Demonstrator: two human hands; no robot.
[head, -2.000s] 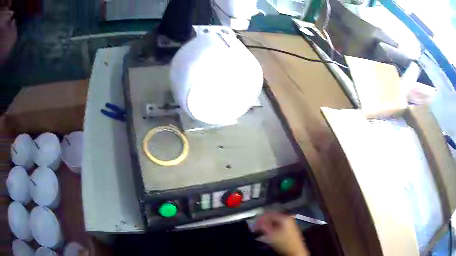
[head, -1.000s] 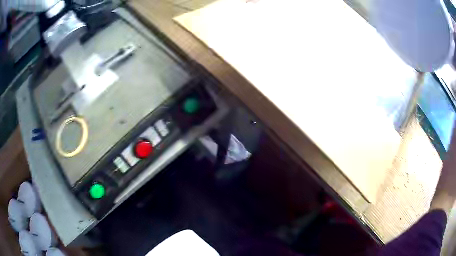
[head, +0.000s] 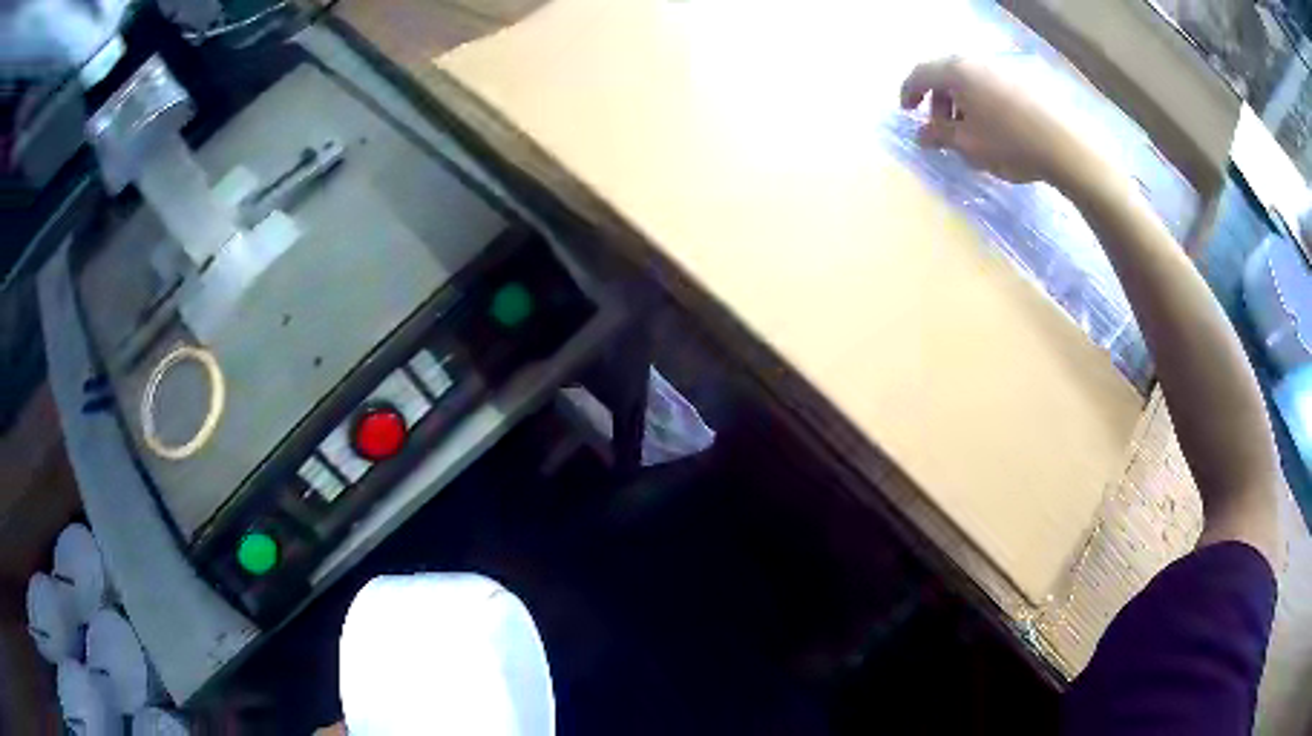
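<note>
A glossy white housing [head: 446, 661] is at the bottom edge, left of centre, in front of the press. A sliver of skin shows at its lower left; the rest of my left hand [head: 331, 729] is cut off or hidden behind it. My right hand [head: 986, 122] is over the shiny clear plastic [head: 1022, 245] at the upper right, fingers bent and apart, with no housing in it. Glare hides whether the fingertips touch the plastic. A large tan cardboard sheet [head: 863, 360] lies left of the plastic.
The bench press [head: 389, 245] at left has a pale fixture [head: 187, 201], two green buttons [head: 258, 554], a red button [head: 380, 433] and a yellowish ring [head: 184, 403]. White housings [head: 115, 654] are at lower left. A whitish rounded object [head: 1278, 295] is at the right edge.
My right hand has come into view over the plastic; the large pale rounded object at upper right is gone from there. The white housing at the bottom has moved left and up in view.
</note>
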